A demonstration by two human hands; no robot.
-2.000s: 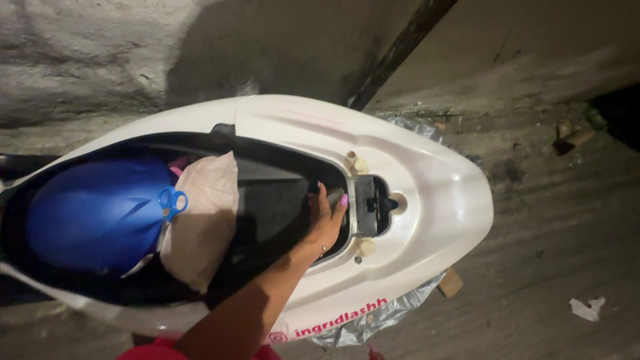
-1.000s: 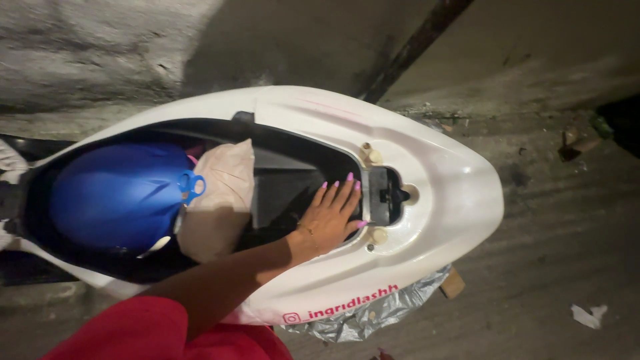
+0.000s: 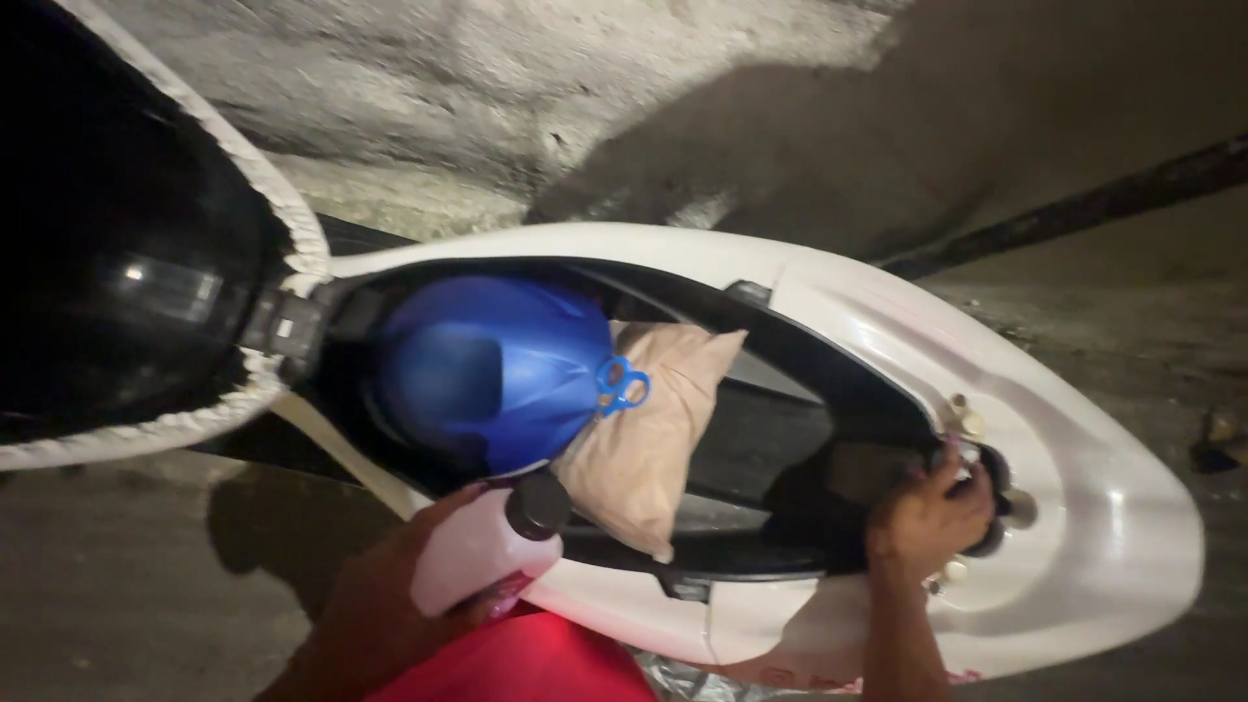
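My left hand holds a pale pink bottle with a black cap at the near edge of a white scooter's under-seat compartment. My right hand is at the compartment's narrow right end, its bent fingers over a dark round fitting; they hide what they touch, and blur keeps the grip unclear. Inside the compartment lies a blue rounded shell, seemingly a helmet, with a small blue ringed piece at its right side. A peach-coloured pouch lies against it.
The raised seat, black underneath with a gathered white cover edge, stands at the left, joined by a hinge. White body panels surround the compartment. A rough wall runs behind, and a dark bar slants at the right.
My left hand was inside the compartment near its right end; it is now at the near edge with the bottle. My right hand has come into view at the fitting. The view has shifted left.
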